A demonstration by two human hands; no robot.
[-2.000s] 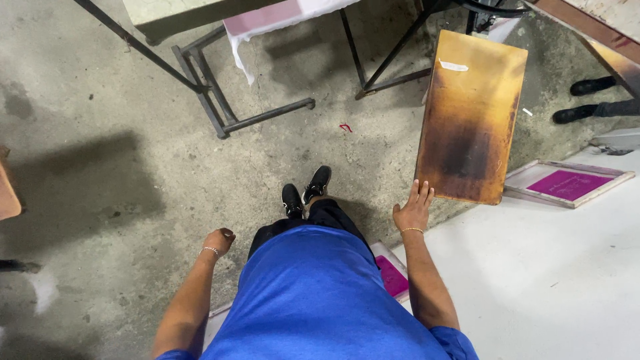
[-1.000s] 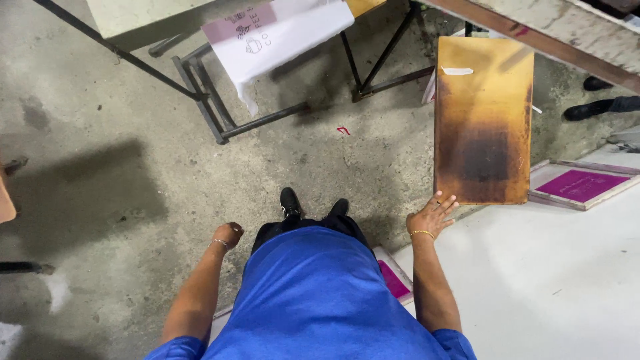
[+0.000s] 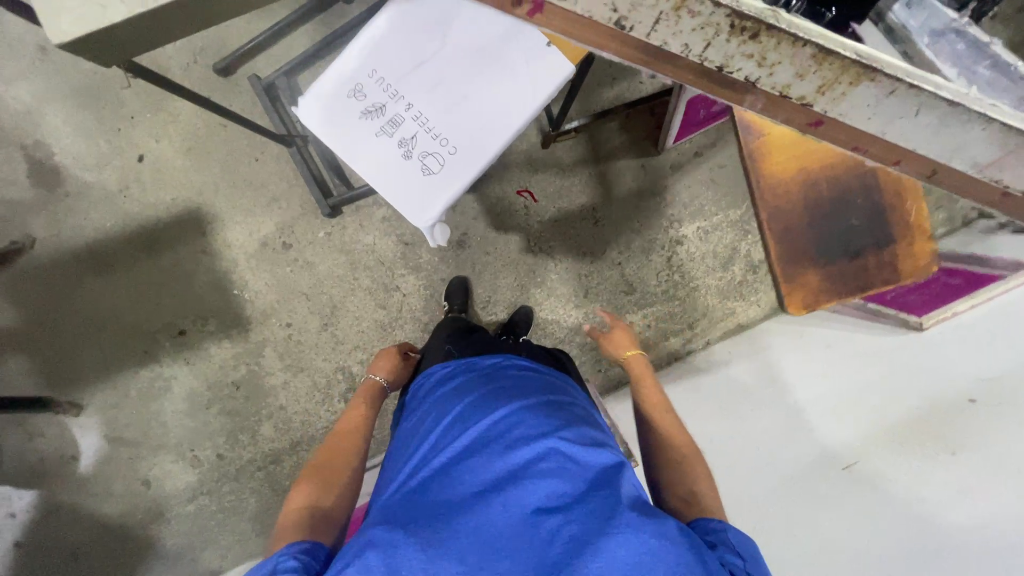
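My left hand (image 3: 394,366) hangs beside my left thigh, its fingers curled near the black trousers; whether it grips anything cannot be told. My right hand (image 3: 614,337) is held out over the concrete floor with its fingers apart and nothing in it. Ahead, a white printed cloth (image 3: 448,96) with line drawings and lettering drapes over a board on a metal stand. To the right, a brown-stained wooden board (image 3: 840,216) with a dark scorched-looking patch leans near the white wall, its upper part hidden behind a paint-spotted table edge.
The paint-spotted table edge (image 3: 768,64) crosses the upper right. A framed magenta screen (image 3: 944,288) lies by the stained board, and another (image 3: 700,112) stands beneath the table. Metal stand legs (image 3: 308,160) reach the floor at upper left. A red scrap (image 3: 526,194) lies on the concrete.
My right hand has come away from the stained board, which it touched or nearly touched earlier. The view has shifted, bringing the printed cloth and the table edge more fully into sight.
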